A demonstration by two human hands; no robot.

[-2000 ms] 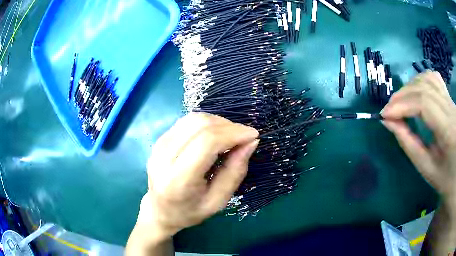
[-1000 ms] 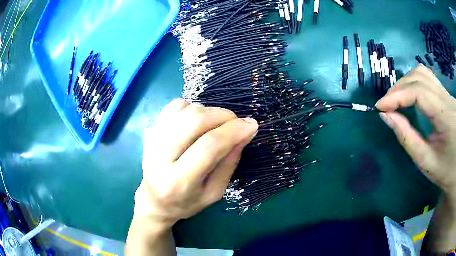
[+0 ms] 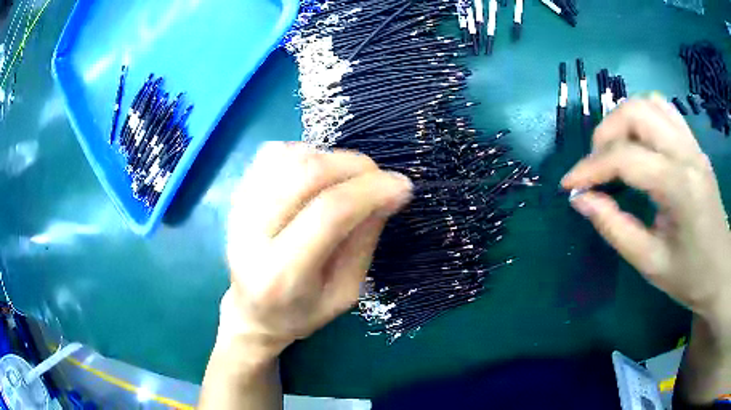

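Note:
My left hand [image 3: 308, 240] is closed, thumb against forefinger, on a thin black wire lead, which is hard to tell apart from the pile behind it. My right hand [image 3: 653, 196] pinches the black-and-white tube; only a small whitish bit [image 3: 575, 193] shows between thumb and forefinger, the rest is hidden by the fingers. Whether lead and tube touch cannot be told. The large pile of black wire leads [image 3: 393, 104] lies under and beyond my left hand, its silvery-white terminals [image 3: 323, 88] along the left edge.
A blue tray [image 3: 216, 136] at left holds a bundle of assembled leads [image 3: 154, 144]. Loose banded tubes [image 3: 583, 86] lie beyond my right hand, more at the top [image 3: 490, 26]. Small black pieces [image 3: 707, 80] are heaped at far right. A pale box [image 3: 637, 384] shows at lower right.
My right hand has moved left toward the pile, and its fingers now cover most of the tube that showed before. My left hand has stayed nearly in place, still pinching the lead.

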